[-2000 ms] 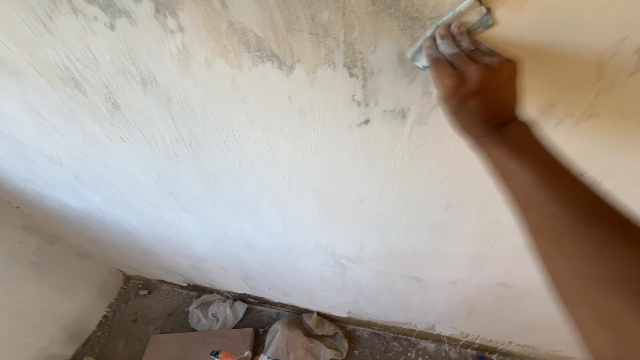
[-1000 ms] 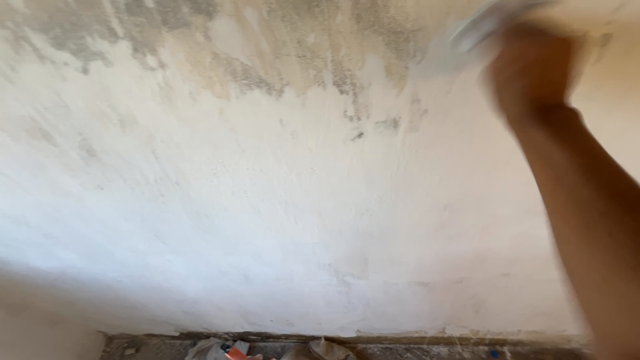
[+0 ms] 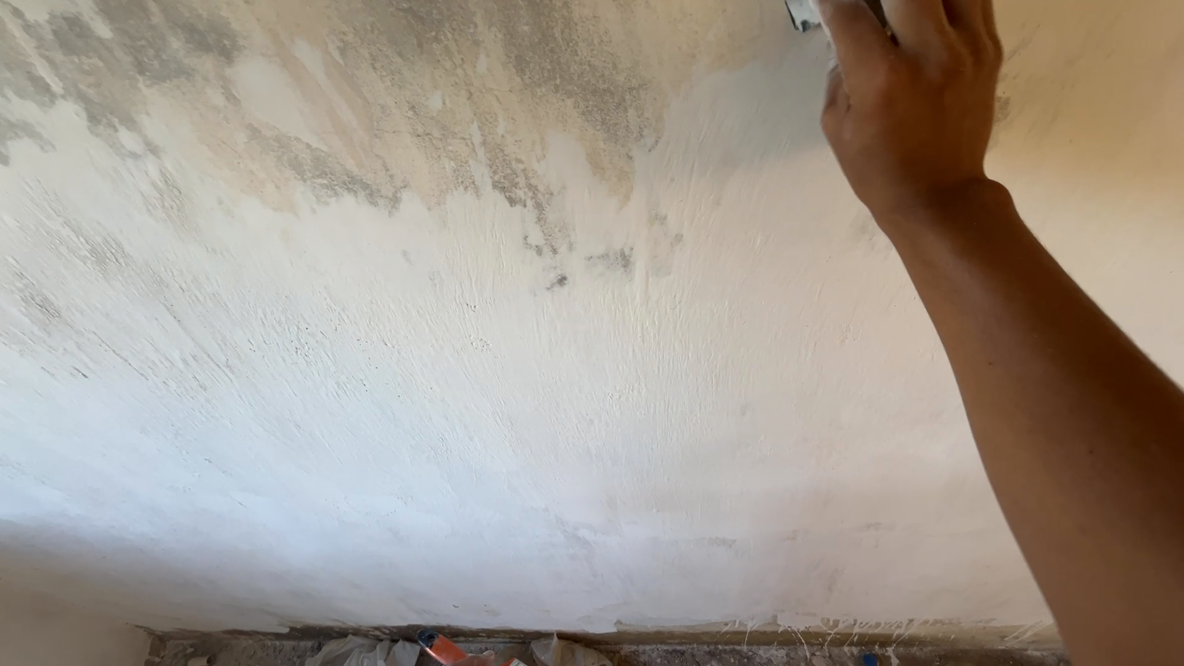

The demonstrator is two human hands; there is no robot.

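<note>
My right hand (image 3: 911, 102) is at the upper right, against the wall, its fingers closed around a putty knife or scraper (image 3: 803, 14). Only a corner of the tool's metal blade shows; the rest is hidden by the fingers or cut off by the top edge. The wall (image 3: 573, 398) carries white plaster or filler with streaky ridges. Grey and tan patches (image 3: 592, 83) show through along the top, left of the hand, and small dark spots lie below them. My left hand is not in view.
Along the wall's foot runs a rough floor edge (image 3: 703, 636). Crumpled clear plastic bags (image 3: 365, 651) and an orange object with a dark tip (image 3: 444, 647) lie there. A second wall (image 3: 65, 610) meets this one at the lower left.
The view has tilted up, so less floor shows. My right hand, still gripping the tool, has moved up and right along the wall from its place two seconds ago.
</note>
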